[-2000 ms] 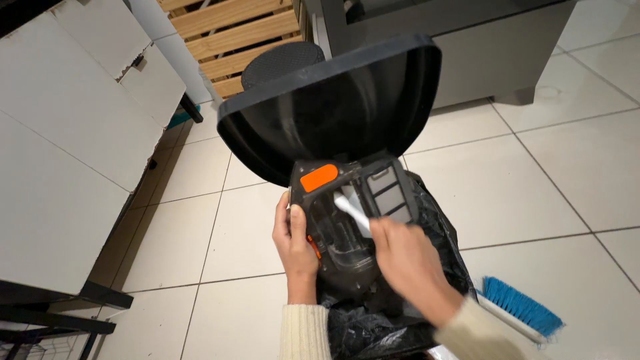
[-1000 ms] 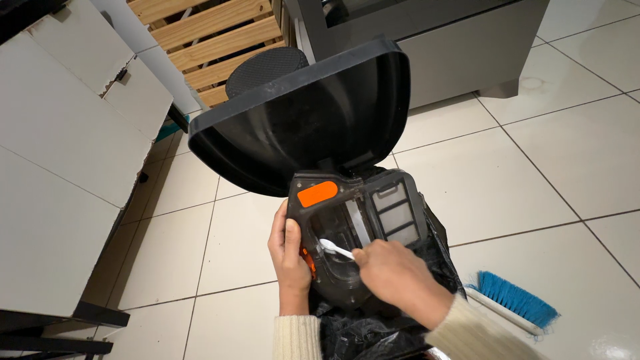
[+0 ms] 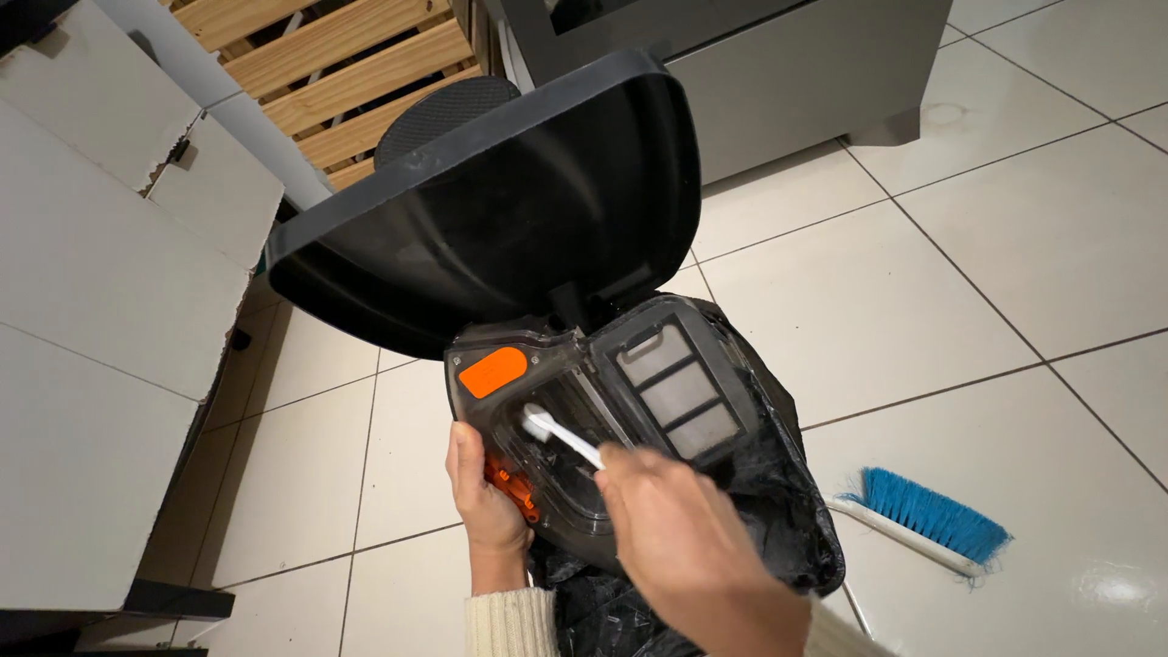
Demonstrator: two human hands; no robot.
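Observation:
My left hand (image 3: pixel 491 506) grips the left side of a dark see-through plastic dustbin (image 3: pixel 570 538), apparently from a robot vacuum, with orange parts. Its lid with a framed mesh filter (image 3: pixel 677 391) is swung open to the right. My right hand (image 3: pixel 680 538) holds a small white brush (image 3: pixel 564 436), like a toothbrush, by its handle. The bristled head is over the left part of the dustbin's hollow. Both are above a black trash can lined with a black plastic bag (image 3: pixel 780 502). The trash can's black lid (image 3: pixel 511 214) stands raised behind.
A blue-bristled hand brush (image 3: pixel 935 525) with a white handle lies on the tiled floor at the right. A white cabinet (image 3: pixel 100 301) with chipped edges stands at the left. Behind are a slatted wooden crate (image 3: pixel 356 68) and a grey appliance or cabinet (image 3: pixel 803 87).
The small brush's head has moved up and left within the dustbin's hollow since a second ago. My left hand keeps its hold on the dustbin's side.

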